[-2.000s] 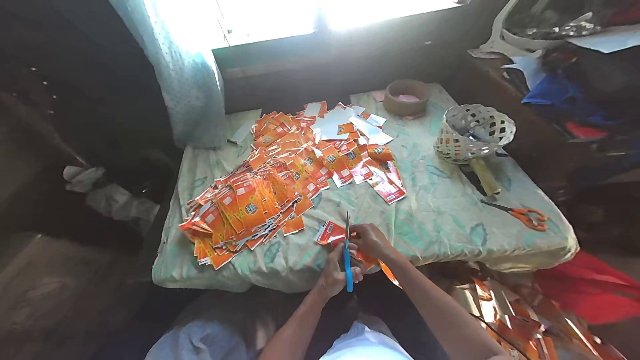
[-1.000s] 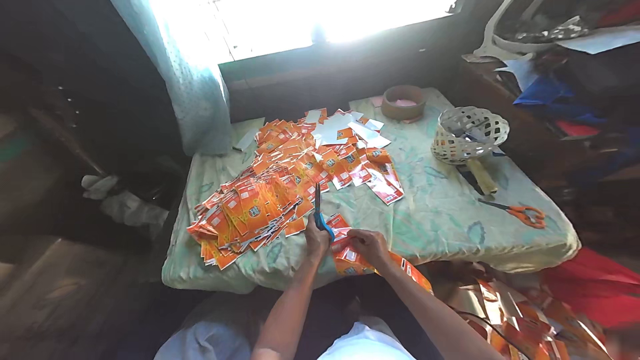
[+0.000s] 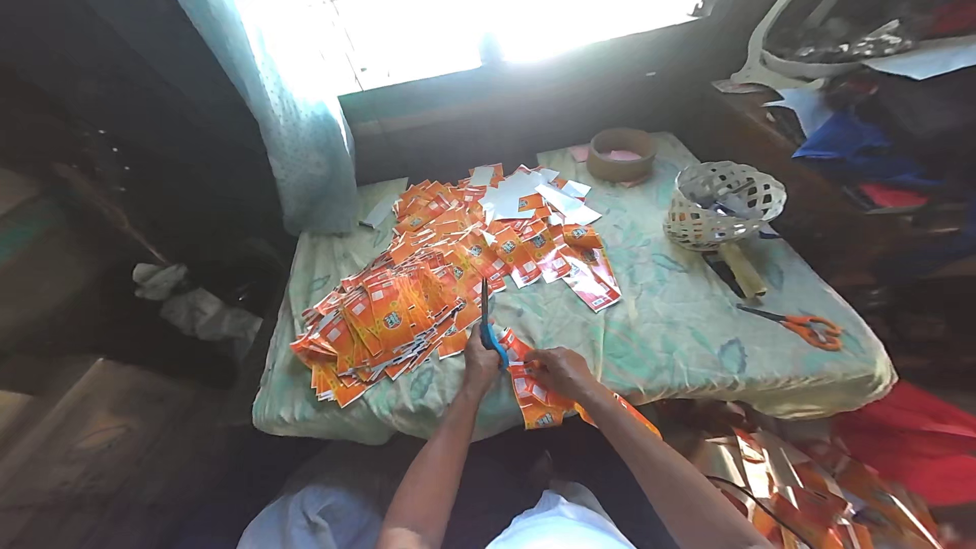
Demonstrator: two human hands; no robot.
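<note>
My left hand [image 3: 482, 358] grips a pair of scissors with blue handles [image 3: 492, 341], whose dark blades point up and away, toward the pile. Close on its right, my right hand [image 3: 563, 371] holds an orange and red strip of printed wrappers [image 3: 537, 400] at the table's front edge. Part of the strip passes under my right forearm. Beyond both hands a large heap of cut orange wrappers [image 3: 412, 293] spreads over the cloth, with white pieces [image 3: 512, 197] on its far side.
A cloth-covered table [image 3: 648, 320] bears a brown tape roll [image 3: 621, 155], a white woven basket [image 3: 723, 206] and orange-handled scissors [image 3: 812, 331] on the right. More shiny wrapper strips [image 3: 801, 488] lie below the right front edge. A curtain [image 3: 305, 152] hangs at the back left.
Two seconds ago the blue scissors were in front of the strip, nearer my body; now they are farther up and left of it. More of the strip shows between my hands.
</note>
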